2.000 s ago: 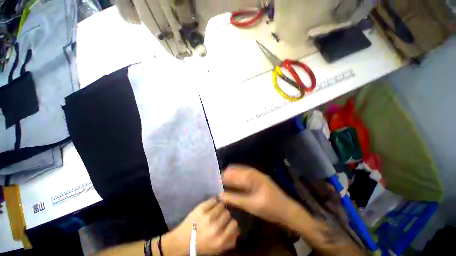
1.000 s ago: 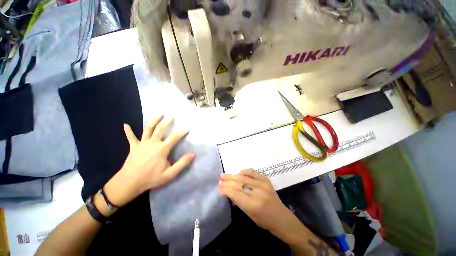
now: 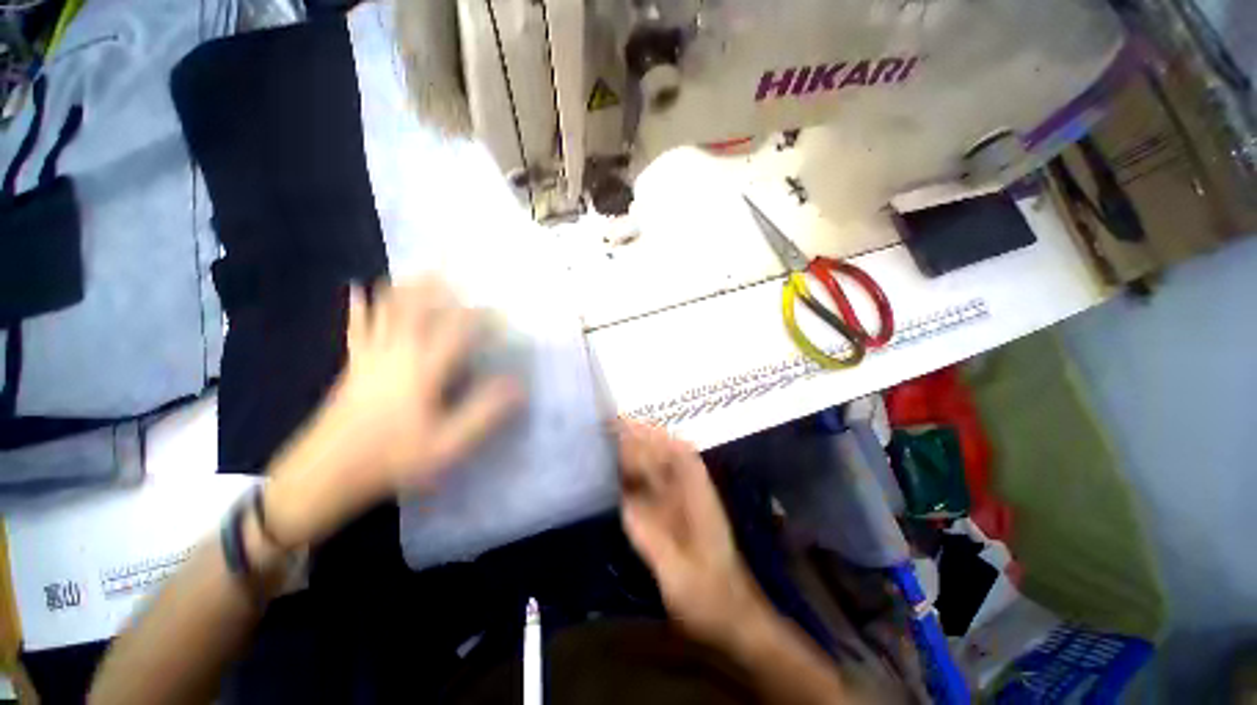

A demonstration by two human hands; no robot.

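A grey-blue fabric panel lies on the white table in front of the machine, with a black fabric panel along its left side. My left hand is blurred, fingers spread, laid on the grey-blue panel. My right hand is at the panel's right edge near the table's front; its fingertips are blurred and whether they pinch the cloth is unclear. The cream sewing machine head stands behind. The panel's far end runs up left of the presser foot area, which is washed out by glare.
Scissors with yellow and red handles lie right of the needle area. A black block is farther right. Grey-blue pieces with black straps lie at left. A green-lined bin with scraps stands at lower right. A printed ruler marks the table edge.
The panels have moved away from me, up along the table, and more black cloth shows at left. My left hand has stayed spread on the cloth. My right hand remains at its right edge.
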